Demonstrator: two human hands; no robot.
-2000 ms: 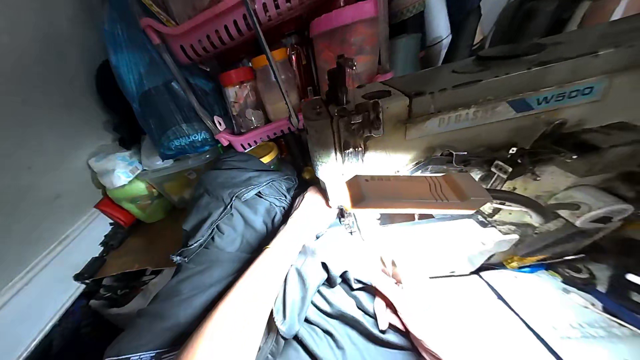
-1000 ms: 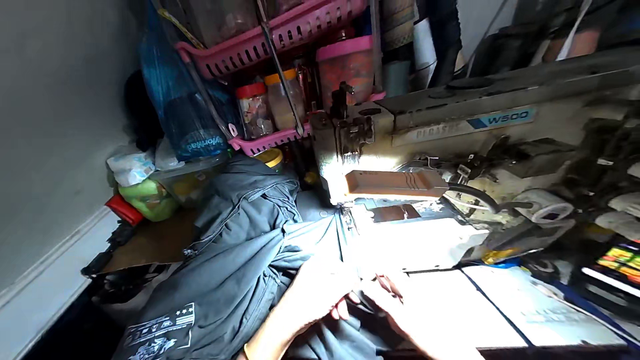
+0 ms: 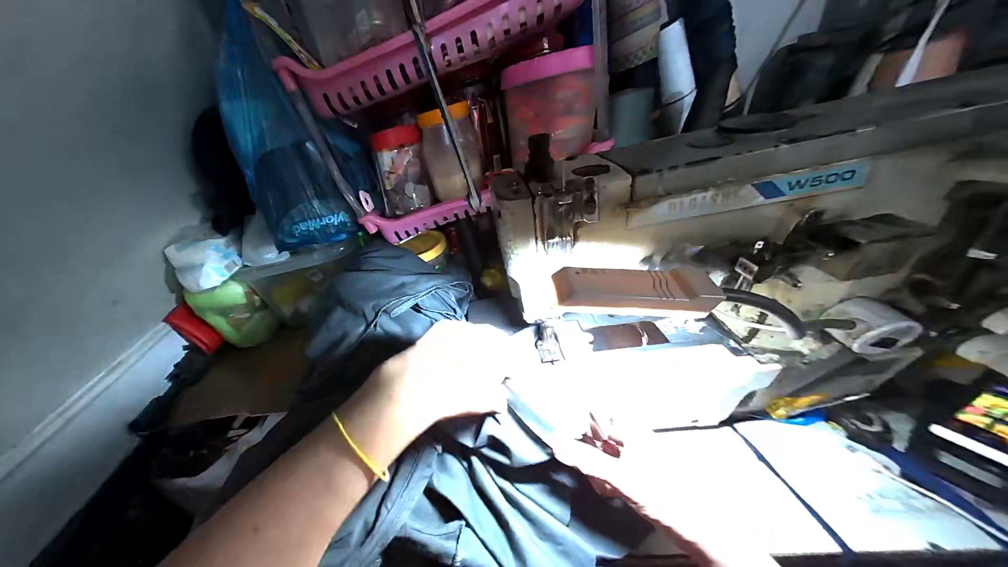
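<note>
A Pegasus W500 sewing machine [image 3: 740,189] spans the right side, with its presser foot [image 3: 549,344] under a bright lamp [image 3: 638,291]. Dark grey fabric [image 3: 488,504] lies bunched before it and piled to the left. My left hand [image 3: 457,370], a yellow band at its wrist, rests on the fabric just left of the presser foot; glare hides its fingers. My right hand [image 3: 606,449] is at the fabric's right edge, below and right of the foot, with bent fingertips. Whether it pinches the cloth cannot be told in the glare.
Pink baskets [image 3: 441,55] with lidded jars [image 3: 402,169] stand behind the fabric. A blue plastic bag [image 3: 276,157] hangs at the left, above a green bundle [image 3: 232,313]. A thread cone [image 3: 874,324] lies by the machine; a lit screen [image 3: 984,421] is at the far right.
My left hand has moved away from my right hand, up and left to beside the presser foot. A second ago both hands were close together over the fabric below the foot.
</note>
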